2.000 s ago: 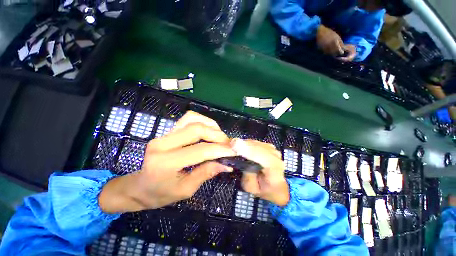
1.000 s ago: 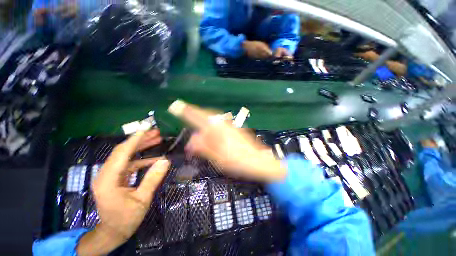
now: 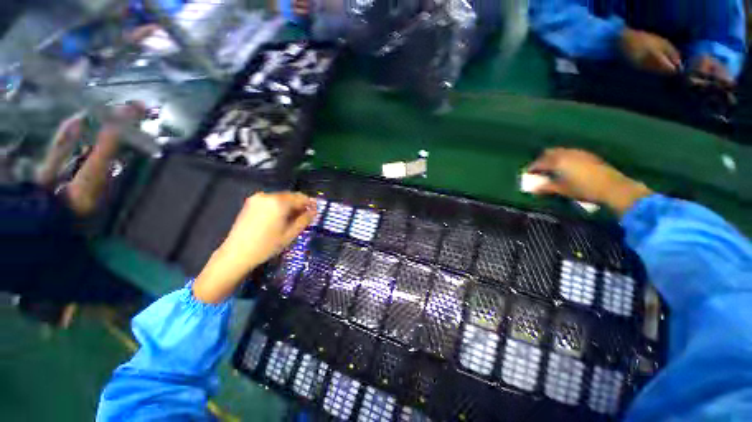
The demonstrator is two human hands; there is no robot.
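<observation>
The black blister tray lies in front of me, with phone housings showing pale keypads in some pockets. My left hand is at the tray's upper left corner, fingertips together against the leftmost housing of the top row; whether they grip it is hidden. My right hand is beyond the tray's far edge, its fingers closed on a small white piece, which looks like an LCD module. Another module lies loose on the green mat.
At upper left are a black parts bin heaped with white and dark pieces and a matt black divided tray. A shiny plastic bag is on the far side. Other workers' hands show at upper right and left.
My view has swung left. My hands, earlier together around a dark housing, are now wide apart. The housing is no longer seen between them, and my right hand has taken hold of a white piece.
</observation>
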